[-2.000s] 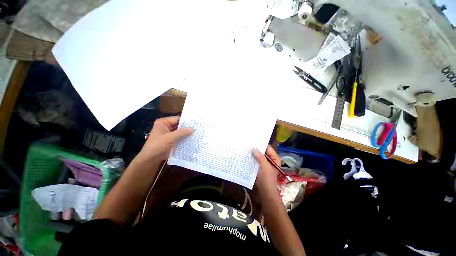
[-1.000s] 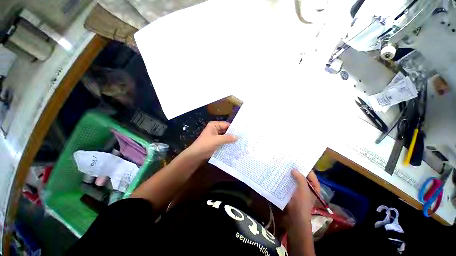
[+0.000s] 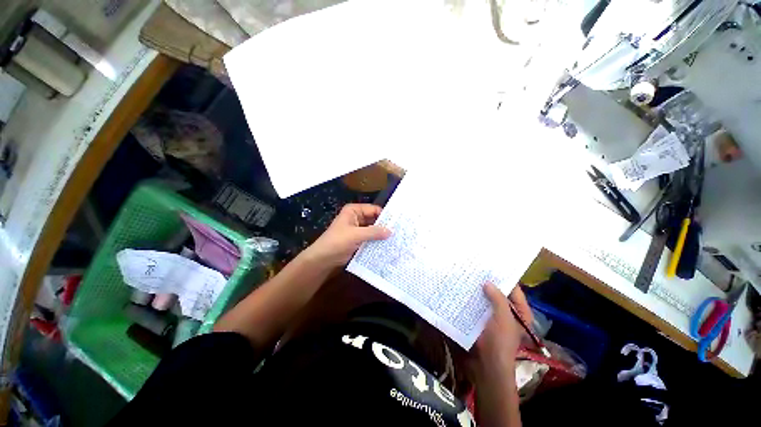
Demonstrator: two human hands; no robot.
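Observation:
A white printed sheet (image 3: 425,271) with dense fine rows lies over the table's front edge, its upper part washed out by glare. My left hand (image 3: 355,233) grips its left edge, thumb on top. My right hand (image 3: 501,321) grips its lower right edge and also holds a thin dark-red pen or pencil (image 3: 526,322), pointing down to the right. A larger blank white sheet (image 3: 309,108) lies to the left on the table, its corner hanging past the edge.
Cream-white sewing machine (image 3: 718,108) at upper right. Near it lie black snips (image 3: 613,193), a yellow-and-black tool (image 3: 680,248), a steel ruler (image 3: 651,263), a paper slip (image 3: 655,158) and scissors (image 3: 711,327). A green basket (image 3: 108,308) stands lower left, a blue crate (image 3: 576,328) lower right.
Compared with the oldest frame, the view has turned, so table and tools appear further right and the left-hand table shows. Both hands keep the same hold on the sheet.

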